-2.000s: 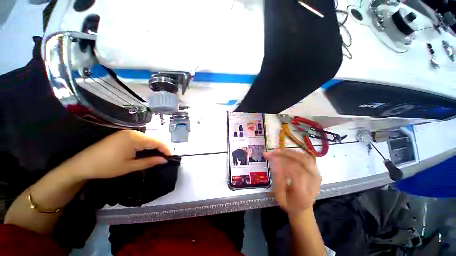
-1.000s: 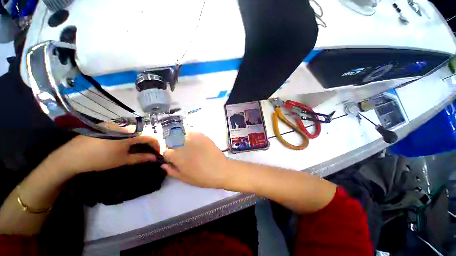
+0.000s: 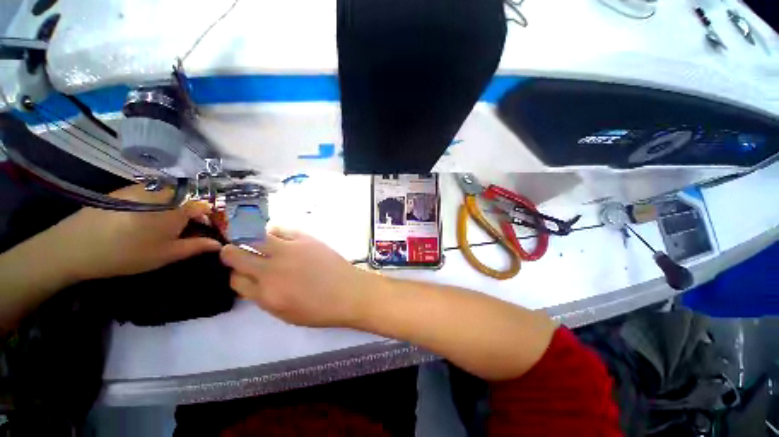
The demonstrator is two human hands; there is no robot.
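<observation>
The black garment piece [image 3: 184, 286] lies bunched on the white machine bed, left of and in front of the needle area. My left hand [image 3: 141, 239] holds its folded edge at the presser foot. My right hand [image 3: 295, 277] is just right of it, its fingertips meeting the cloth edge below the small grey block [image 3: 247, 224]. The presser foot and needle [image 3: 207, 189] are small and partly hidden by the fingers. Whether the needle is in the cloth cannot be told.
A lit smartphone [image 3: 407, 224] lies right of my right hand. Scissors with orange and red handles [image 3: 491, 265] and a small dark tool [image 3: 559, 225] lie beyond it. A black strip [image 3: 414, 85] hangs over the machine arm. A dark-ended thin tool [image 3: 672, 270] is far right.
My right hand has moved from beside the phone to the cloth at the needle area, where my left hand also now is. The view has shifted.
</observation>
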